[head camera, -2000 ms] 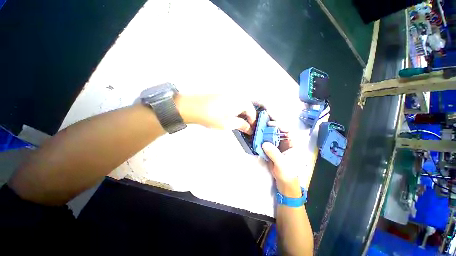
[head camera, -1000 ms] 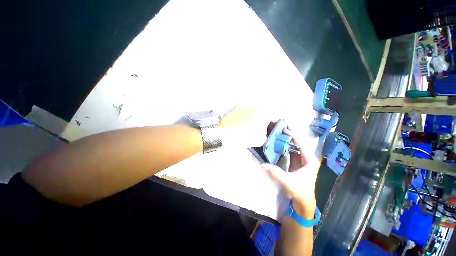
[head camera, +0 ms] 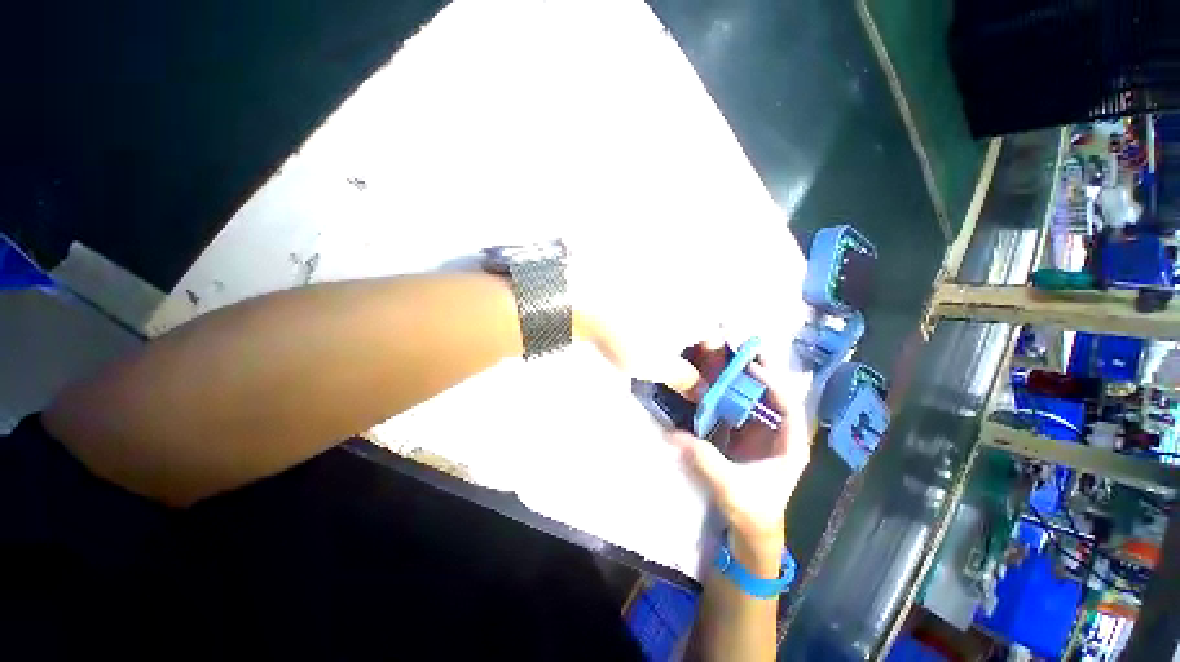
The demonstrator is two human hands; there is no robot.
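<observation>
A blue back cover with plug (head camera: pixel 731 392) is held tilted above the white sheet, its metal pins pointing right and down. My right hand (head camera: pixel 753 476), with a blue wristband, grips it from the lower right, thumb on its near edge. My left hand (head camera: pixel 632 352), below a mesh-band watch, is at its left side, bleached by glare; its fingertips are partly hidden behind the cover. A dark block-like part (head camera: pixel 663 404) shows just left of the cover, by my left fingers. Whether it is joined to the cover cannot be told.
An open blue housing with a green board edge (head camera: pixel 824 269), a blue piece (head camera: pixel 828 339) and another open blue unit (head camera: pixel 857 416) stand along the right edge of the white sheet (head camera: pixel 557 117). A conveyor (head camera: pixel 893 569) runs beyond. Black trays (head camera: pixel 1035 65) are at the upper right.
The camera view has shifted. Both hands stay together at the blue cover, which is tilted more, pins lower right. The dark part shows more clearly than one second ago.
</observation>
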